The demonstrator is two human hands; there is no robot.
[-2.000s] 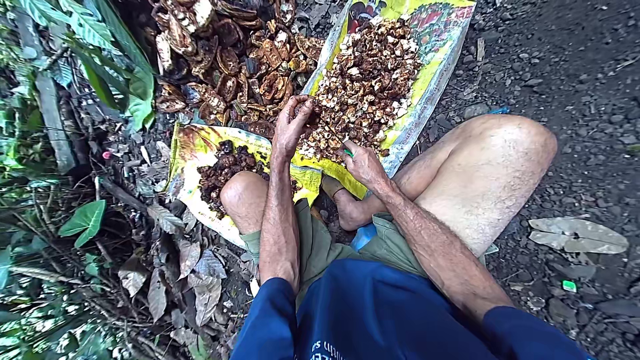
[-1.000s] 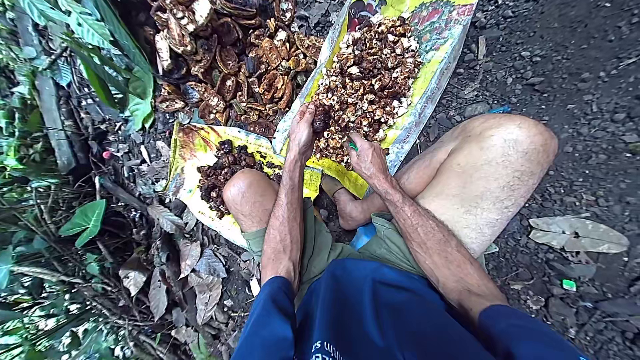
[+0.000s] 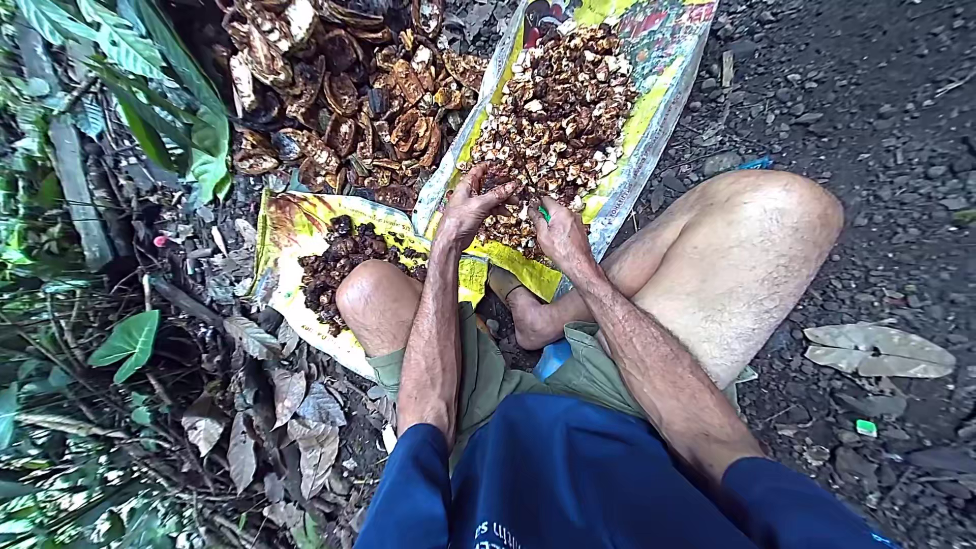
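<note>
My left hand (image 3: pixel 474 204) is over the lower left part of a pile of brown and whitish cacao beans (image 3: pixel 550 114), its fingers curled around a dark clump of beans (image 3: pixel 497 180). Just to its right, my right hand (image 3: pixel 560 232) is closed on a small tool with a green handle (image 3: pixel 544 214); the tool's far end is hard to make out. The pile lies on a yellow and white woven sack (image 3: pixel 652 126). Darker beans (image 3: pixel 358 248) lie on a second yellow sack (image 3: pixel 286 282), beside my left knee.
Opened, brown cacao pod husks (image 3: pixel 343 91) are heaped beyond the left sack. Green plants (image 3: pixel 126 347) and dry leaves (image 3: pixel 316 450) border the left side. On the dark stony soil to the right are a large dry leaf (image 3: pixel 877 351) and a small green object (image 3: pixel 866 428).
My left hand was raised with a dark clump one second ago; it has since turned, fingers pointing right toward my right hand. My right hand has stayed near the same place with the green-handled tool.
</note>
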